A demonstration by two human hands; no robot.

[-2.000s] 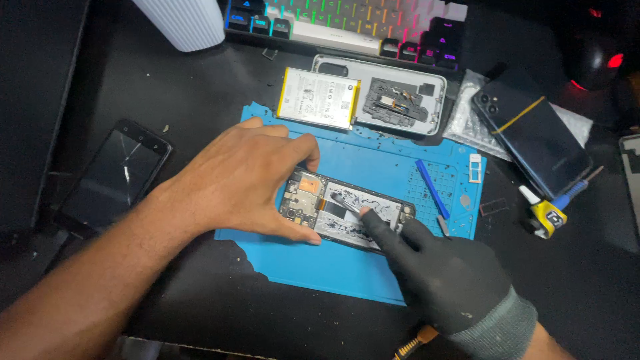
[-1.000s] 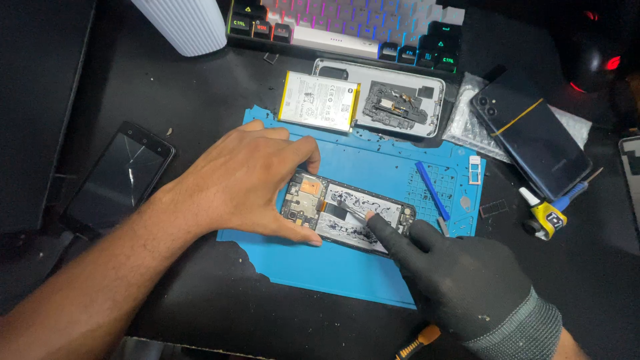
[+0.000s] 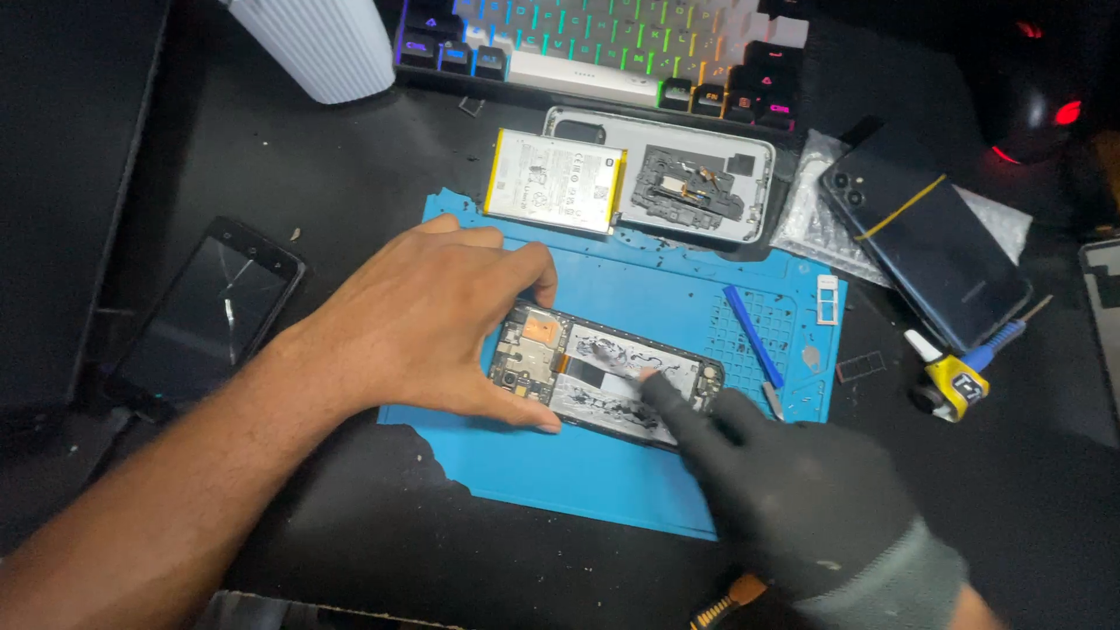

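Observation:
An opened smartphone (image 3: 604, 381) lies on a blue silicone repair mat (image 3: 560, 486), its circuit board at the left and black residue on its pale battery bay. My bare left hand (image 3: 437, 324) grips the phone's left end between thumb and fingers. My right hand (image 3: 779, 481), in a dark glove with one bare fingertip, is over the bay's right part; a thin metal tool (image 3: 612, 357), blurred, extends from its fingers to the residue. A removed battery (image 3: 556, 182) and a grey back cover (image 3: 700, 188) lie above the phone. A blue pry tool (image 3: 754, 337) rests to the right.
A cracked phone (image 3: 214, 306) lies at left. A lit keyboard (image 3: 604, 52) and a white ribbed container (image 3: 328, 44) stand at the top. Right are a dark phone with a yellow band (image 3: 927, 245), bubble wrap (image 3: 809, 210), a yellow glue bottle (image 3: 954, 385) and a SIM tray (image 3: 827, 300).
My right hand stays over the battery bay with the thin tool, its fingers slightly shifted. My left hand keeps its hold on the phone's left end.

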